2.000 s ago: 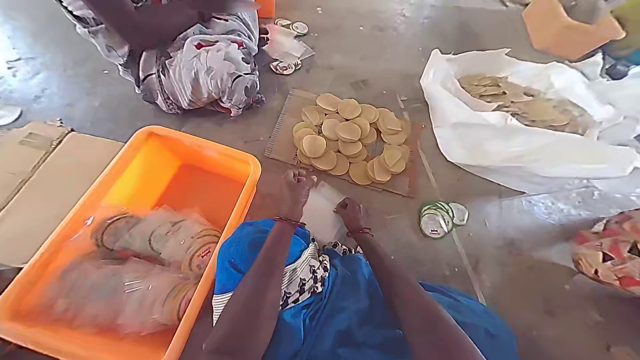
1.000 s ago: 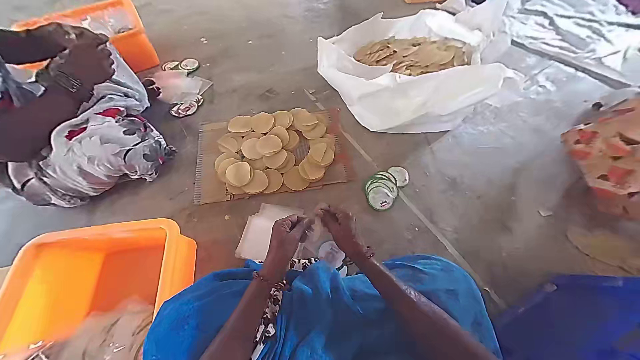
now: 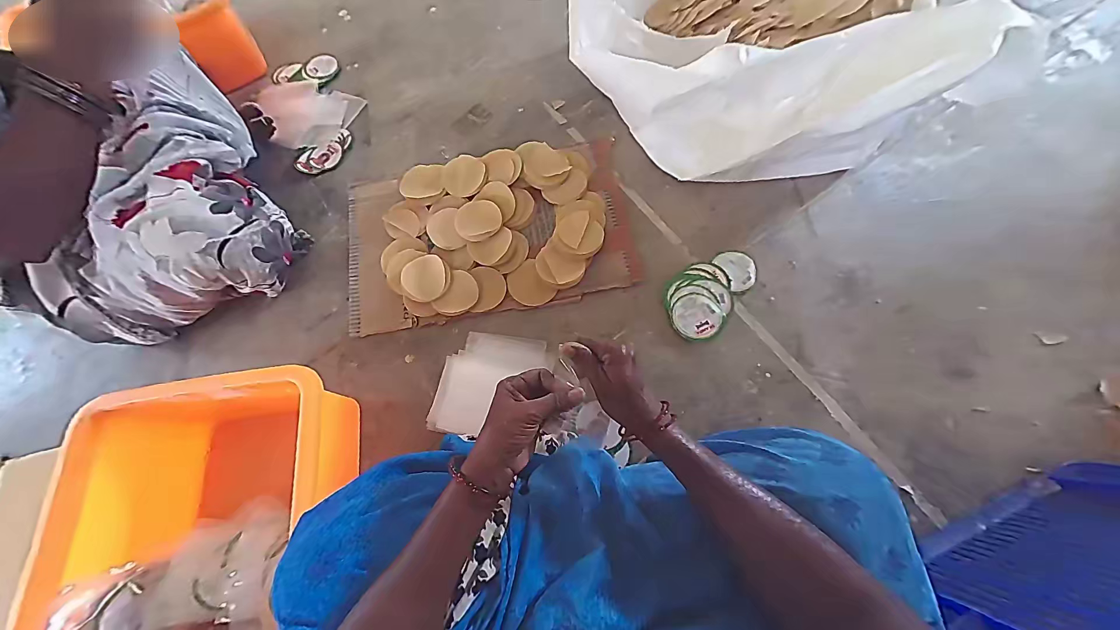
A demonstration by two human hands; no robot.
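My left hand [image 3: 531, 409] and my right hand [image 3: 615, 378] are close together above my lap, both pinching the edge of a clear plastic bag [image 3: 569, 367]. Under and beside my left hand lies a stack of translucent plastic bags [image 3: 486, 376] on the floor. Beyond my hands, many thin round tan discs [image 3: 479, 220] lie overlapping on a flat cardboard sheet [image 3: 372, 262]. To the right of the cardboard sits a small pile of round printed labels with green rims [image 3: 697, 312]. What lies inside the clear bag is hard to tell.
An orange plastic crate [image 3: 302, 437] holding filled clear packets stands at my left. A white sack [image 3: 744, 114] of tan discs is at the upper right, a blue plastic crate [image 3: 1032, 542] at the lower right. Another person [image 3: 175, 219] sits at the upper left, near more labels and an orange container [image 3: 219, 44].
My hands have come together, now both on a clear bag. Two seconds ago they were farther apart around the translucent bags. The view has shifted.
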